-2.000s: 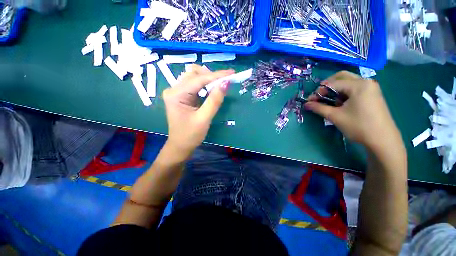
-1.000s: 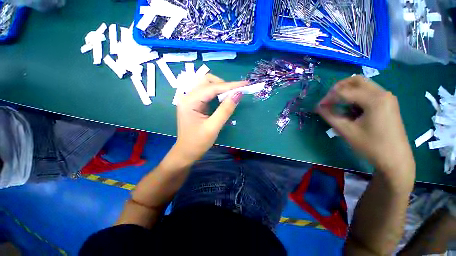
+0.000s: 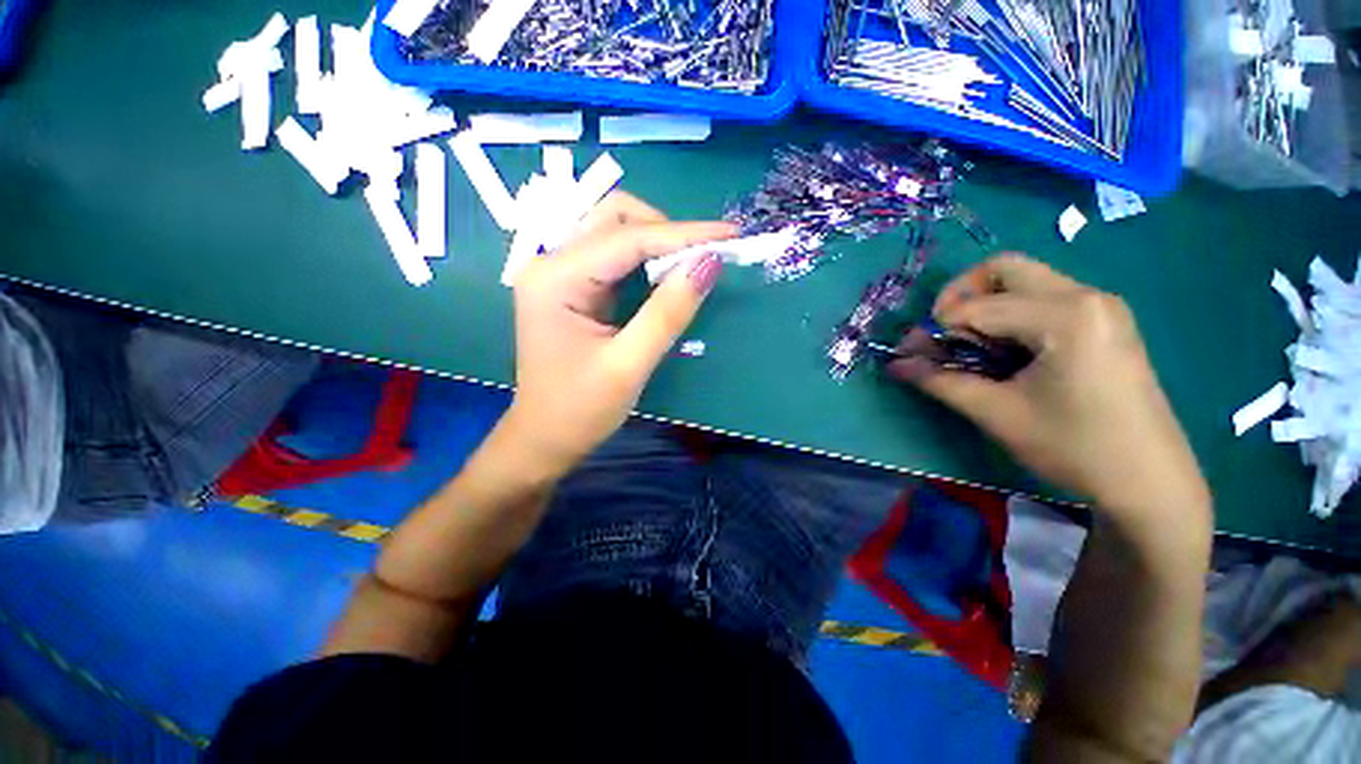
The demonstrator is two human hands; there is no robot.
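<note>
My left hand [image 3: 605, 336] pinches a white strip [image 3: 758, 249] between thumb and fingers, its free end pointing right over the left edge of a tangled heap of small reddish-purple and silver parts [image 3: 858, 187]. My right hand [image 3: 1030, 358] is closed around a dark hand tool [image 3: 978, 352], right of the heap. The tool's thin tip points left toward a small clump of leaded parts [image 3: 866, 321] below the heap; I cannot tell whether it touches. A pile of white strips [image 3: 366, 127] lies left of my left hand.
Two blue trays [image 3: 799, 102] with short metal pieces and thin rods stand at the far edge. A clear container [image 3: 1212, 127] with white-tabbed rods is right of them. A white tabbed pile [image 3: 1328, 373] lies far right. Small white scraps [image 3: 1072, 223] lie near the trays. People sit on both sides.
My left hand has moved slightly right with the strip, which now reaches the heap's edge. My right hand swung away and came back, lower, beside the small clump. The camera view has shifted slightly.
</note>
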